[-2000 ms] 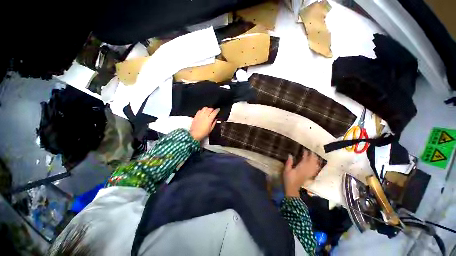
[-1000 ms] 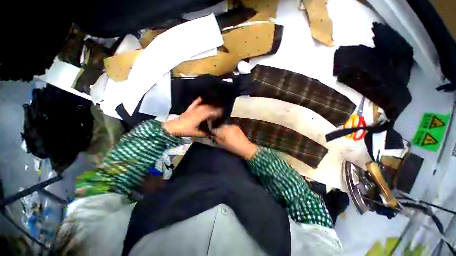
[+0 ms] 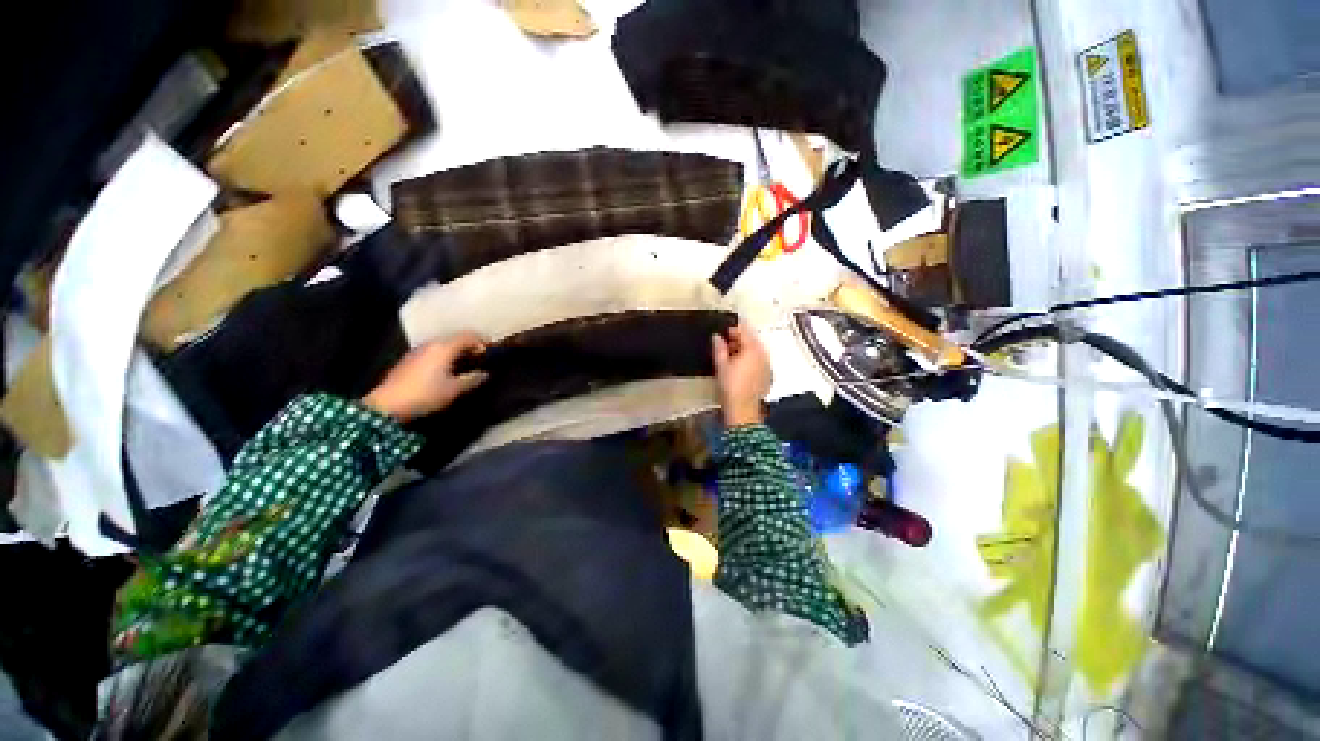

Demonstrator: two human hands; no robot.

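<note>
A black curved strip lies lengthwise on the cream curved pad, with a thin brown edge along its far side. My left hand holds its left end between thumb and fingers. My right hand pinches its right end. A plaid curved piece lies flat just behind the pad. Whether the near plaid piece lies under the black strip or is turned over is hidden.
Orange-red and yellow scissors and a narrow black strip lie at the right rear. The steam iron stands right of my right hand. Black cloth is at the back. Tan card patterns and a white curved strip are at left.
The view has swung to the right. My hands, close together at the left end a second ago, are now apart at both ends. The near strip now shows black instead of plaid.
</note>
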